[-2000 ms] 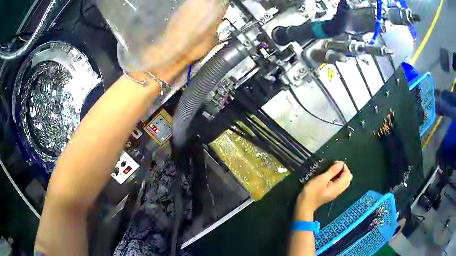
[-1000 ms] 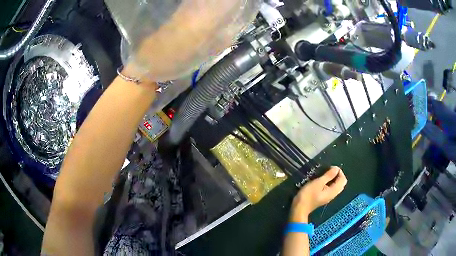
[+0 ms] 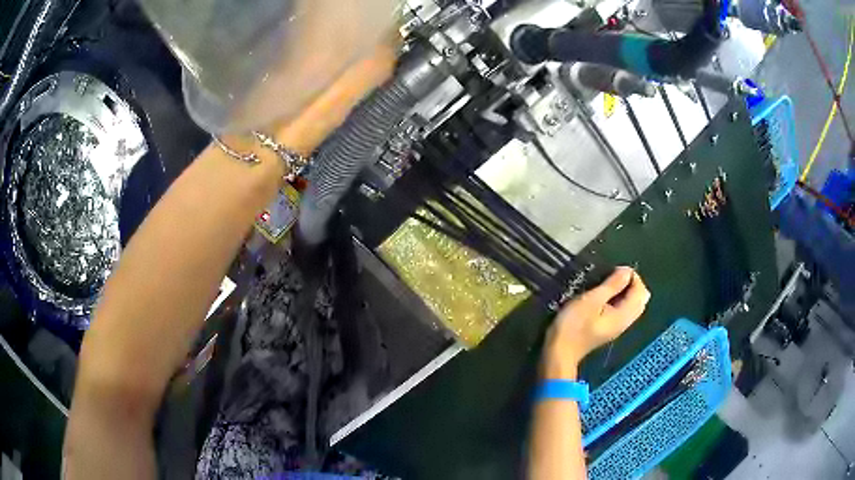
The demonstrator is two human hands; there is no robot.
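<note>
Several black cables (image 3: 506, 225) lie side by side across the machine's edge, their metal-tipped ends on the dark green bench. My right hand (image 3: 605, 305), with a blue wristband, rests beside those tips with fingers curled; whether it pinches anything is hidden. My left arm reaches up over the machine. My left hand (image 3: 352, 47) is blurred and partly behind a translucent cover (image 3: 225, 66), and its fingers cannot be made out. A yellowish clear packet (image 3: 450, 281) lies flat under and beside the cables.
A bowl feeder of shiny parts (image 3: 66, 206) is at left. A ribbed grey hose (image 3: 361, 141) runs beside my left forearm. A blue basket (image 3: 647, 403) holding cables is right of my right wrist, another (image 3: 776, 155) beyond. Copper-coloured cable ends (image 3: 708, 199) lie on the bench.
The view has shifted a little. My right hand stays curled beside the cable tips. My left hand stays high over the machine, still blurred. The cables look unchanged.
</note>
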